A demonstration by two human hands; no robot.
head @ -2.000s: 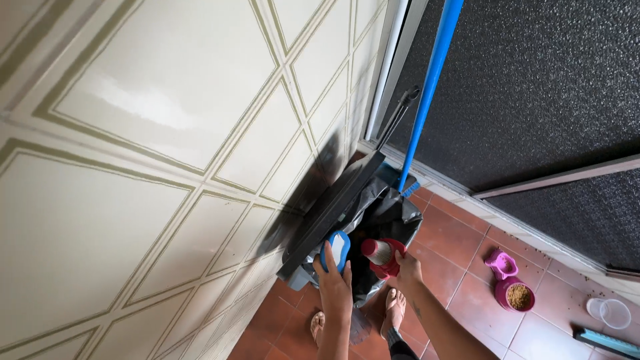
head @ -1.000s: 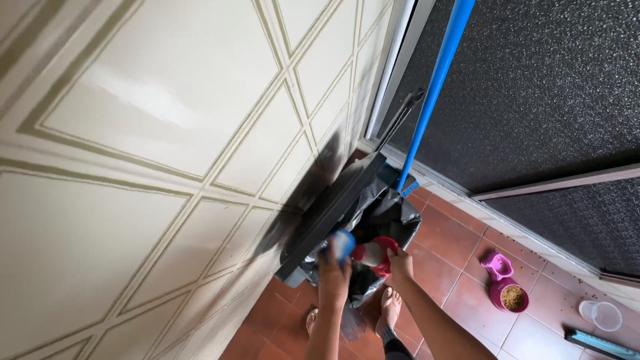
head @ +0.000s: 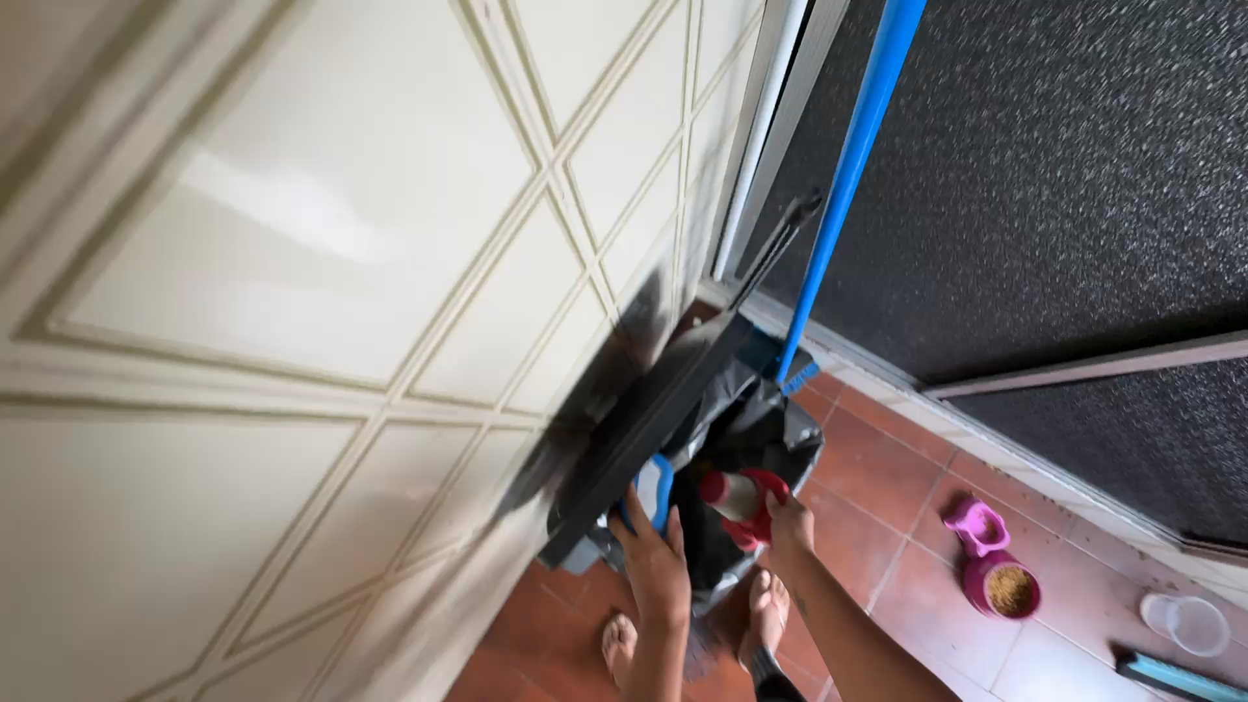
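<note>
My left hand (head: 655, 565) grips a blue-rimmed, pale object (head: 655, 487), perhaps a brush, over the near left side of a trash bin. In my right hand (head: 788, 526) is a red object with a pale cylindrical middle and a red end (head: 736, 497), held over the bin's opening; its exact kind cannot be told. The two objects are apart. A black liner (head: 795, 424) covers the bin's rim, and the dark lid (head: 634, 429) stands raised against the tiled wall.
A blue broom handle (head: 848, 175) leans behind the bin. Right on the tiled floor are a pink dish (head: 978, 526), a pink bowl of kibble (head: 1010, 591), clear plastic containers (head: 1197, 625) and a teal-edged tool (head: 1185, 678). My bare feet (head: 768, 609) are below the bin.
The blue-rimmed object, blurred beside the red one a second ago, now sits farther left, apart from it. Both hands still hold their objects.
</note>
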